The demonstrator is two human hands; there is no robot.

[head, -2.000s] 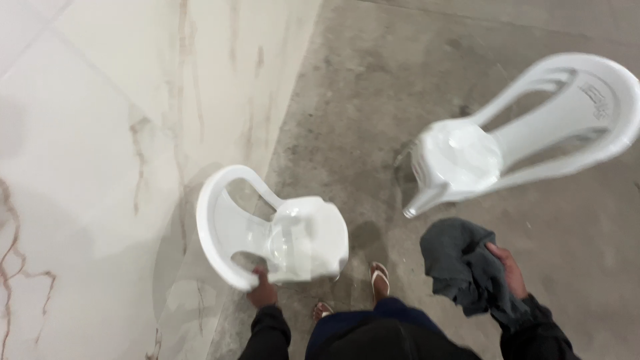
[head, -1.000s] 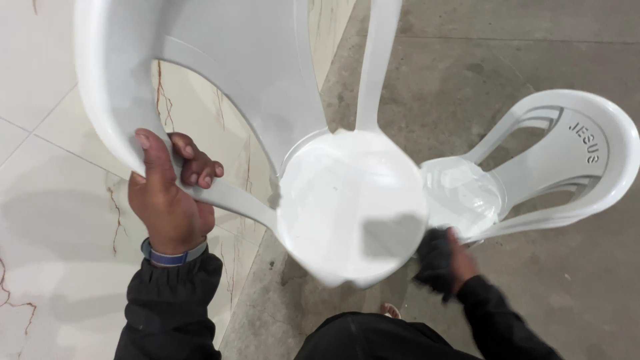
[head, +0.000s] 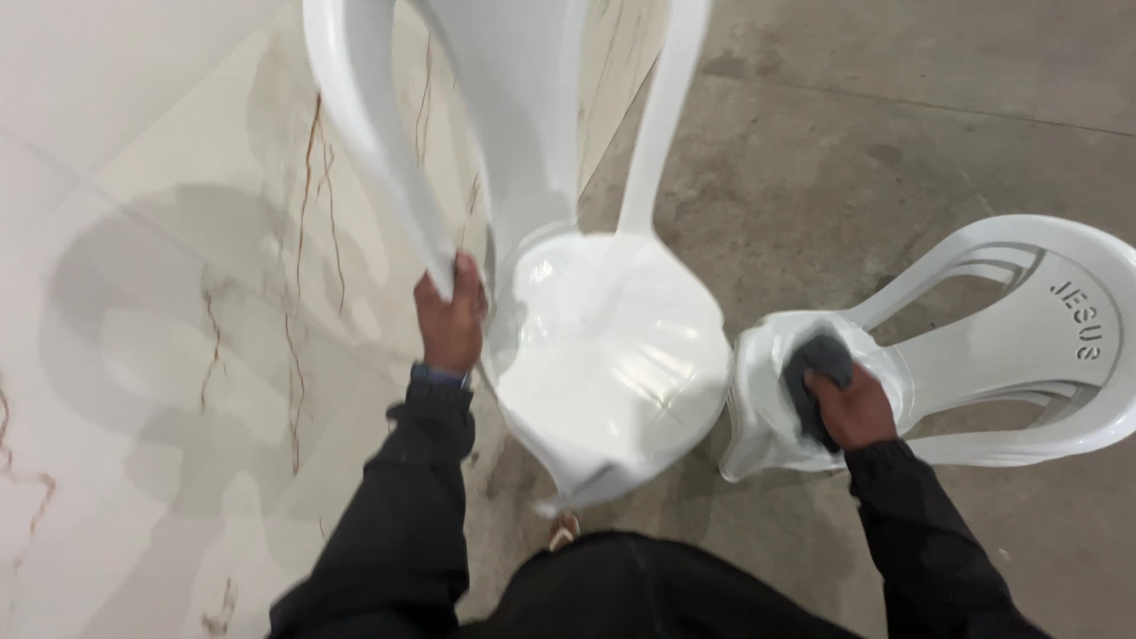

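Note:
A white plastic chair (head: 612, 346) is raised in front of me, its back towards the top of the view. My left hand (head: 451, 315) grips the side of this chair at the lower end of its left arm rail. To the right stands a second white plastic chair (head: 1003, 346), with cut-out lettering in its backrest. My right hand (head: 856, 408) holds a dark grey cloth (head: 815, 377) on the seat of that second chair. The two seats are side by side; whether they touch I cannot tell.
Grey concrete floor (head: 843, 169) lies beneath the chairs. Along the left runs a pale marble-patterned surface (head: 177, 293) with brown veins and shadows on it. My sandalled foot (head: 564, 530) shows just below the raised chair.
The chair in my left hand was low at my left side two seconds ago and is now raised in front of me. My right hand has brought the cloth onto the right chair's seat.

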